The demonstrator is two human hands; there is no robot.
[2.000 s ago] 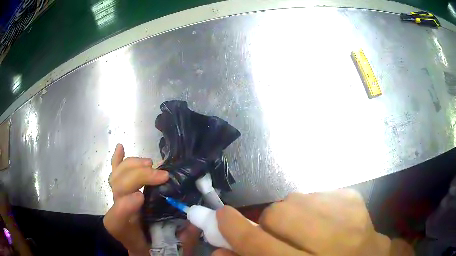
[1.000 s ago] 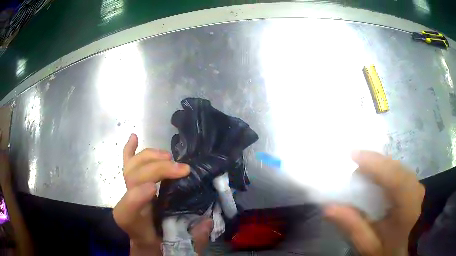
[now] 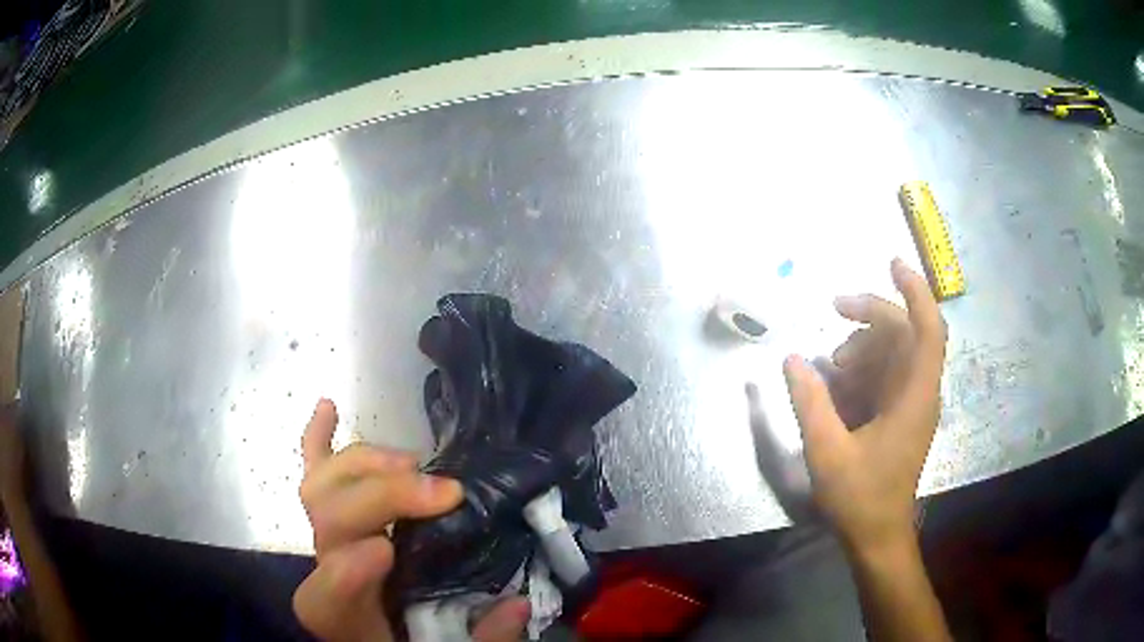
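A part-assembled figurine (image 3: 502, 414) with a glossy black flaring cape and pale white-grey parts is over the near edge of the metal bench, its cape pointing away from me. My left hand (image 3: 376, 527) holds it at the lower left, fingers and thumb around the black part. The white glue bottle (image 3: 743, 321) lies on the bench right of the figurine, a dark mark facing me; most of its body is lost in the glare, with a small blue tip showing beyond. My right hand (image 3: 866, 401) is empty above the bench beside the bottle, fingers apart.
A yellow stick (image 3: 932, 240) lies on the metal bench (image 3: 565, 201) at the right. A yellow and black tool (image 3: 1069, 107) lies near the far right edge. The green conveyor belt (image 3: 414, 44) runs behind the bench. Something red (image 3: 637, 607) shows below the bench edge.
My right hand held the glue bottle at the figurine, then moved right and let it go on the bench. My left hand still holds the figurine, which sits slightly lower in view.
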